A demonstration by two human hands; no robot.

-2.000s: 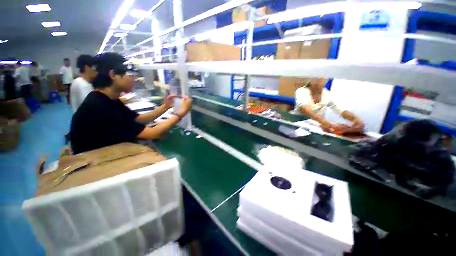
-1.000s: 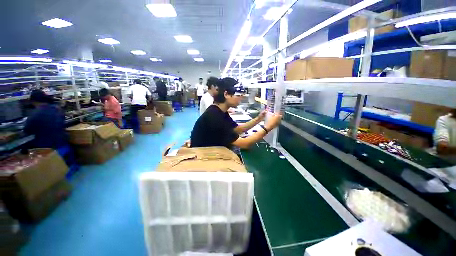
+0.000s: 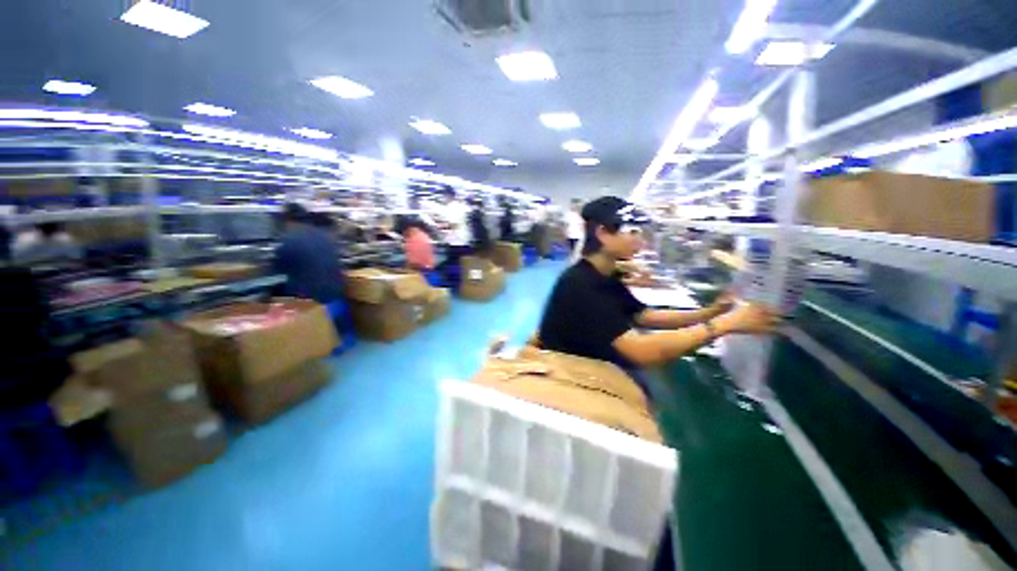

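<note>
Neither of my hands is in the picture. Nearest in front of me is a whitish compartment tray [image 3: 549, 482] with a grid of pockets, tilted and propped against a brown carton [image 3: 574, 385] with torn flaps. The pockets look empty. At the bottom right edge, a pale bag of small parts [image 3: 942, 552] is cut off and blurred on the green bench [image 3: 730, 491].
A person in a black shirt and cap [image 3: 597, 301] sits at the bench beyond the carton, arms reaching toward a white post. White rails and a shelf [image 3: 903, 248] run above the bench. Open cartons [image 3: 262, 351] stand on the blue floor [image 3: 368, 463] at left, with blurred people behind.
The view has swung left. The tray, carton and coworker now stand further right. The white insert stack, black coiled cable and black plastic bag have left the picture.
</note>
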